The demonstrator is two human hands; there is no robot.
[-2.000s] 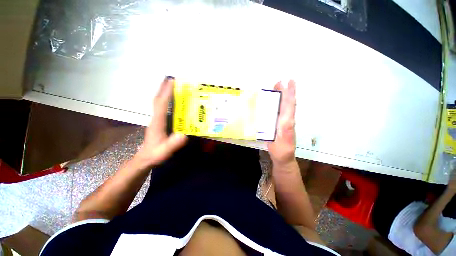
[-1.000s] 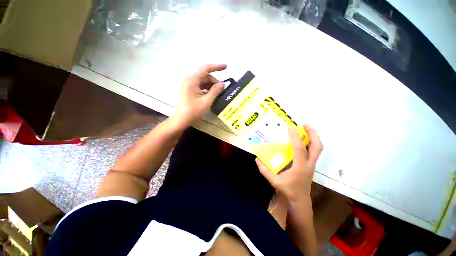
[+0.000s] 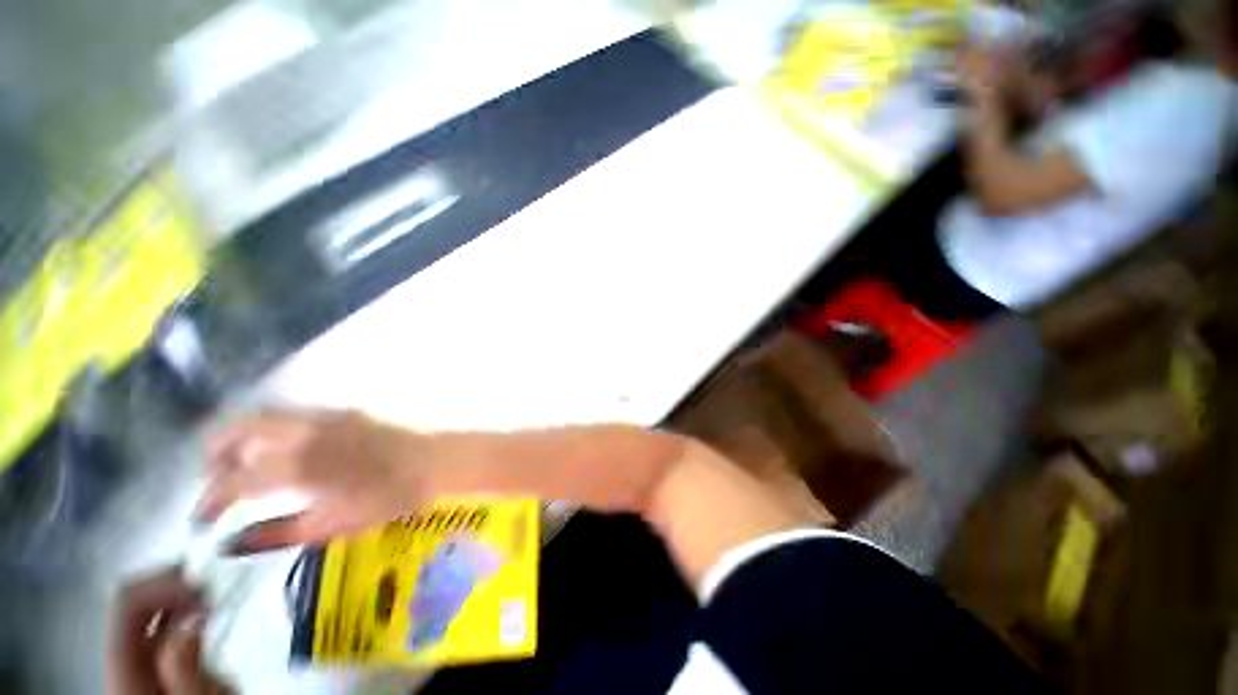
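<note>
The view is blurred. The yellow retail box lies face up at the bottom, below my right forearm and near my lap. Its black end points left, and print and a coloured picture show on its face. My right hand reaches across to the left, its fingers bent around the edge of a pale, shiny film or bag. My left hand is partly visible at the lower left, beside the film; its grip is unclear. What supports the box is hidden.
A row of yellow boxes stands at the back left. A pale oblong item lies on the bench's black strip. Another person sits at the far right by more yellow packs. A red stool and cartons are below.
The view has swung right along the bench. My right hand has left the box's lower end and moved to the pale film. My left hand is now lower left, away from the hang tab.
</note>
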